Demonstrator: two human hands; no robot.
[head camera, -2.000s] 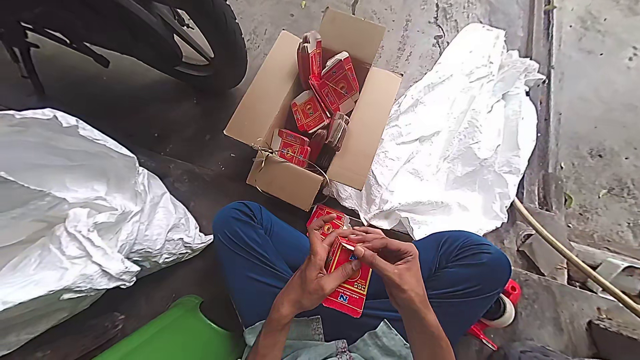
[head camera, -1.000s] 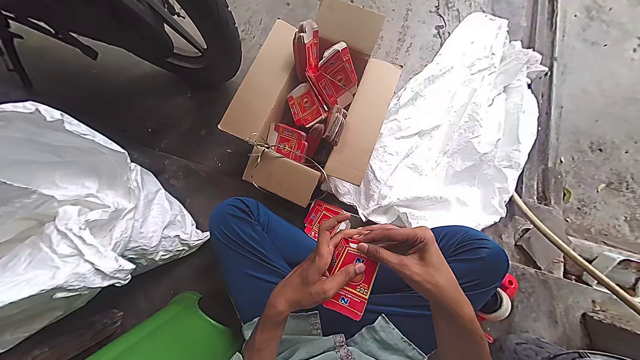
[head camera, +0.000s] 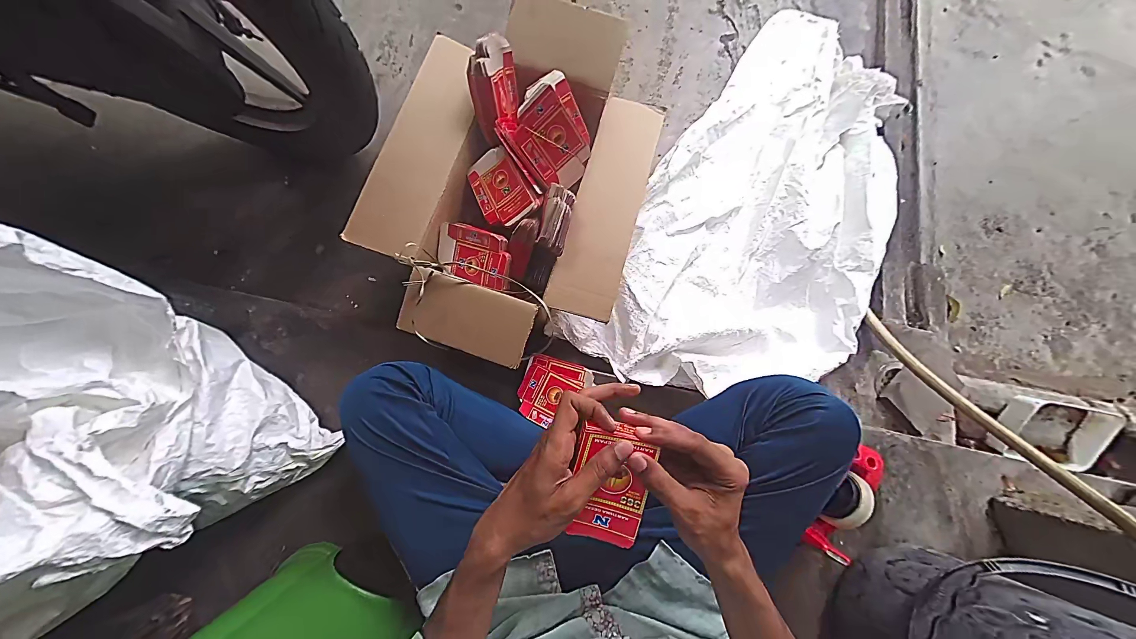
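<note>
Above my lap, my left hand (head camera: 568, 470) and my right hand (head camera: 692, 475) hold one red printed cardboard packet (head camera: 612, 515) between them. Both thumbs press its face near the upper end, with fingers behind and over the top edge. The packet's lower end hangs free. Flat red cartons (head camera: 552, 388) lie on the floor just beyond, partly behind my left hand. Farther off stands an open cardboard box (head camera: 404, 186) with bundles of red flattened cartons (head camera: 555, 129) inside. A loose tie (head camera: 435, 264) hangs over its near flap.
A white woven sack (head camera: 763, 213) lies right of the box, another white sack (head camera: 133, 399) at left. A tyre (head camera: 342, 98) stands upper left. A green plastic object (head camera: 311, 603) is at the bottom. A hose (head camera: 994, 426), a tape roll (head camera: 856, 501) and a black container (head camera: 914, 595) are at right.
The packet stays held between both hands. My right hand's fingers have shifted along its upper edge.
</note>
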